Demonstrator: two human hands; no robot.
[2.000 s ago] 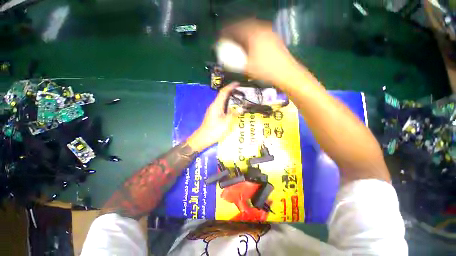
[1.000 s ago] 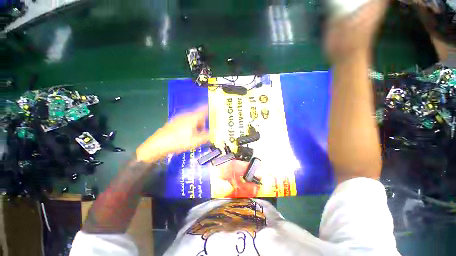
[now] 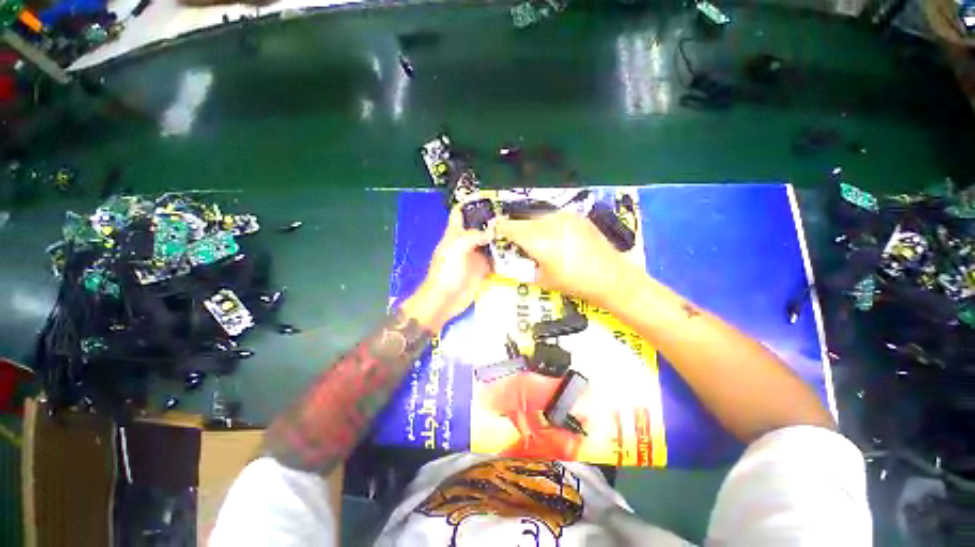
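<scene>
My left hand [image 3: 458,267] holds a small black housing [image 3: 477,214] over the upper part of the poster [image 3: 727,267]. My right hand [image 3: 567,254] is right beside it and grips a pale circuit board [image 3: 511,260]; the fingertips of both hands meet. Several black housings [image 3: 566,399] lie loose on the poster below the hands. Another black piece [image 3: 613,227] lies near the poster's top edge, right of my right hand. Two boards [image 3: 437,158] lie just beyond the poster's top edge.
A pile of boards and black cables [image 3: 171,244] is at the left, with a single board [image 3: 228,312] beside it. Another board pile [image 3: 919,256] is at the right. An open carton [image 3: 66,470] is at the lower left. A white-topped bench [image 3: 160,34] is beyond.
My right hand has come back from the upper right to the poster's top. My left hand has moved up from the loose housings. Both hands now meet, holding a housing and a board.
</scene>
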